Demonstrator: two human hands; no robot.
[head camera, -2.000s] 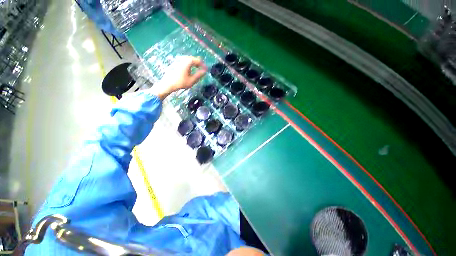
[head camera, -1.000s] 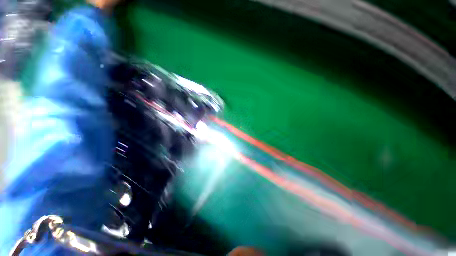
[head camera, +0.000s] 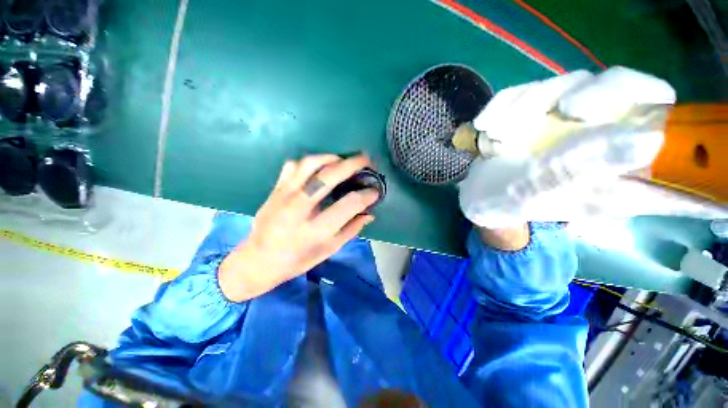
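Note:
My left hand, bare with a grey patch on one finger, holds a small round black unit at the front part of the green mat. My right hand, in a white glove, holds an orange electric screwdriver. Its brass-coloured nose points left, over the right part of the round screw dish. The dish has a grey dimpled surface partly covered by black screws. Whether the bit touches the screws cannot be told.
A clear blister tray with black units in its pockets lies at the far left. A blue bin is below the bench edge. Red lines run along the far side of the mat. Cables and equipment are at the lower right.
The view has swung right, from the trays to the screw dish. My left hand, earlier over the tray, now holds a black unit at the mat. My gloved right hand and the screwdriver have come into view.

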